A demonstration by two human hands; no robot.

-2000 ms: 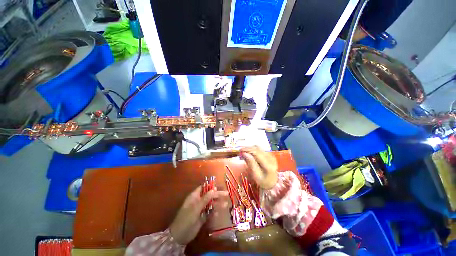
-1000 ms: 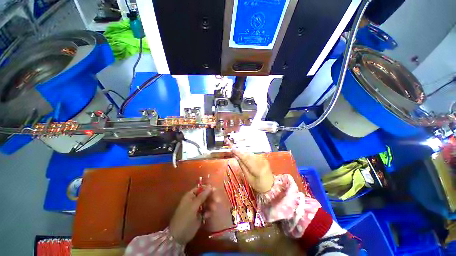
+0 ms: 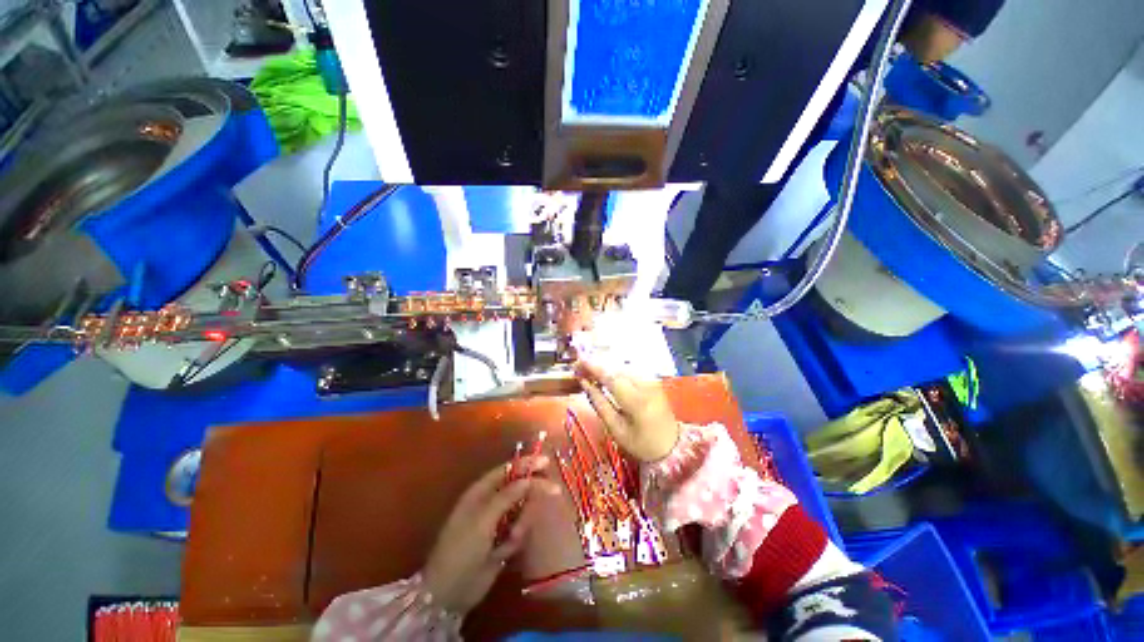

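Note:
My left hand (image 3: pixel 483 533) is closed around a small bundle of red leads (image 3: pixel 524 467) above the tabletop, their pale tips pointing up and away from me. My right hand (image 3: pixel 631 411) reaches to the front of the brightly lit fixture (image 3: pixel 585 307) under the press head (image 3: pixel 587 228). Its fingertips are at the fixture's near edge; glare hides whether they hold a lead. Between my hands a heap of red leads with metal terminal plates (image 3: pixel 612 529) lies on the reddish-brown table (image 3: pixel 389 502), plates towards me.
A feed track (image 3: pixel 314 324) with coppery parts runs in from the left. Bowl feeders stand at left (image 3: pixel 94 176) and right (image 3: pixel 966 188). A grey hose (image 3: pixel 843 207) curves right of the head. A blue bin (image 3: pixel 793 464) is at right, a black tray of red pieces (image 3: pixel 136 621) lower left. A person's hand shows upper right.
My right hand has moved from over the table's back edge up to the fixture. My left hand has shifted slightly, still with the bundle. The person at upper right has moved a little.

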